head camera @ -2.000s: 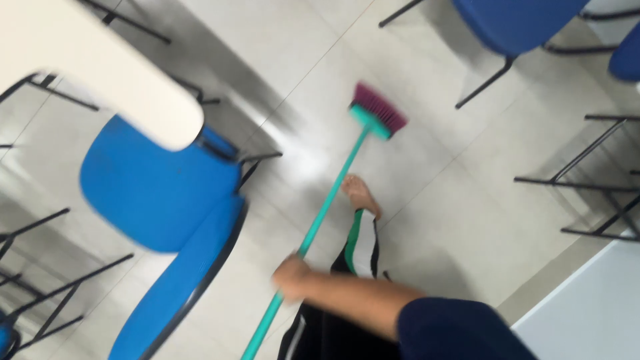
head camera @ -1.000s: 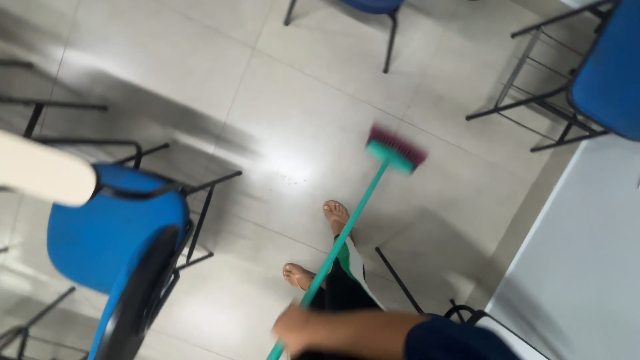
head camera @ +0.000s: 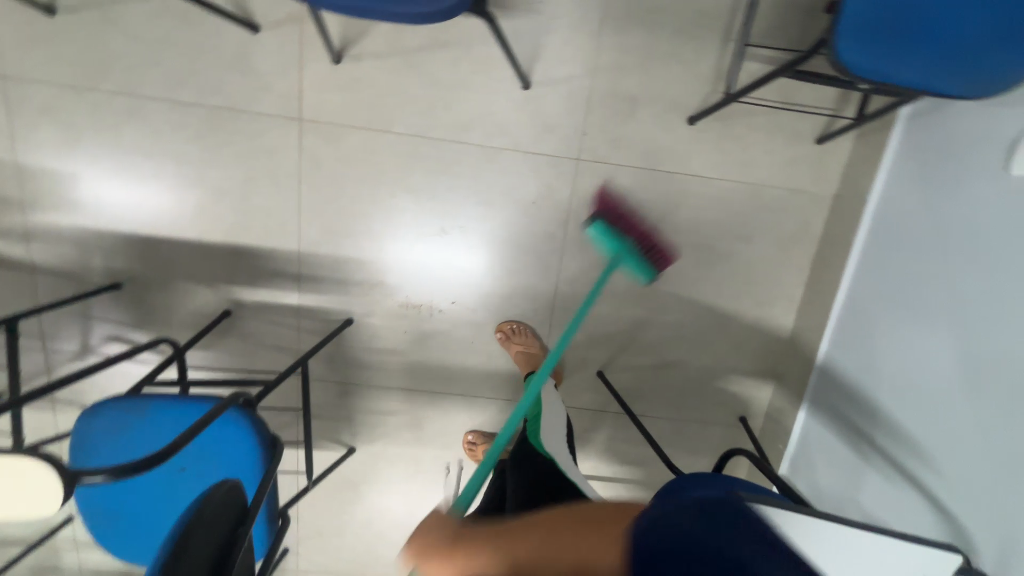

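Note:
At the bottom middle of the head view, a blurred hand (head camera: 438, 544) is closed around the green handle of a broom (head camera: 552, 364). The arm enters from the lower right in a dark blue sleeve, so I take it for my right hand. The handle slants up and right to the green broom head with dark red bristles (head camera: 634, 228), over the pale tiled floor. Small dark debris (head camera: 428, 306) lies on the tiles left of the broom head. My left hand is out of the frame.
A blue chair with black metal legs (head camera: 172, 472) stands at the lower left. Other blue chairs are at the top middle (head camera: 392, 8) and upper right (head camera: 928, 48). A chair with a white writing board (head camera: 864, 540) is at the lower right, beside the pale wall (head camera: 920, 320).
The view has turned and shifted, bringing more wall into sight on the right. The hand stays closed on the broom handle throughout. Debris shows more clearly on the floor.

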